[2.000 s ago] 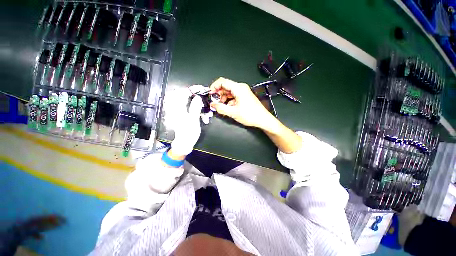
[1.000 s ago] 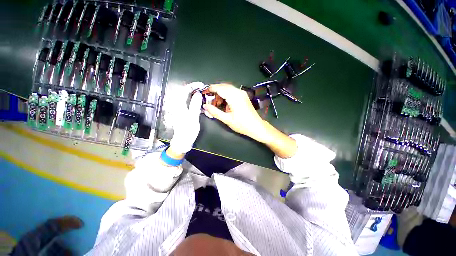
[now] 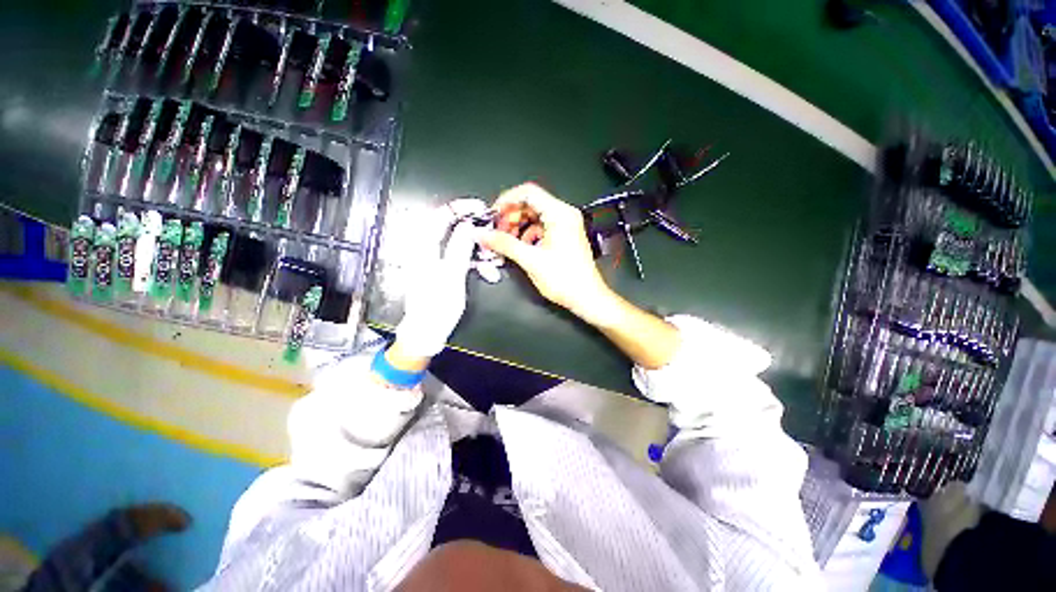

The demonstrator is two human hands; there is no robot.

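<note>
My left hand [image 3: 434, 278], in a white glove with a blue wrist strap [image 3: 397, 368], holds a small dark part [image 3: 479, 220] by the fingertips; the fingers hide most of it. My right hand [image 3: 554, 249], bare, meets it from the right with bent fingers at the same part; whether it grips anything is hidden. Several loose unfinished units [image 3: 651, 199], black blocks with thin silver strips, lie on the green mat to the right of my hands. A clear blister tray [image 3: 376, 191] on the left holds rows of black parts and green circuit boards.
Another blister tray [image 3: 851, 347] with rows of units stands at the right. A white carton [image 3: 863, 538] with a blue mark is below it. Another person's dark sleeve [image 3: 1002, 549] is at the lower right, and a person's hand [image 3: 156, 518] at the lower left. A pale strip [image 3: 718, 81] crosses the bench.
My right hand has shifted slightly and its fingers have curled differently around the part. My left hand stays nearly in place. The person's hand at the lower left has moved right since the oldest frame.
</note>
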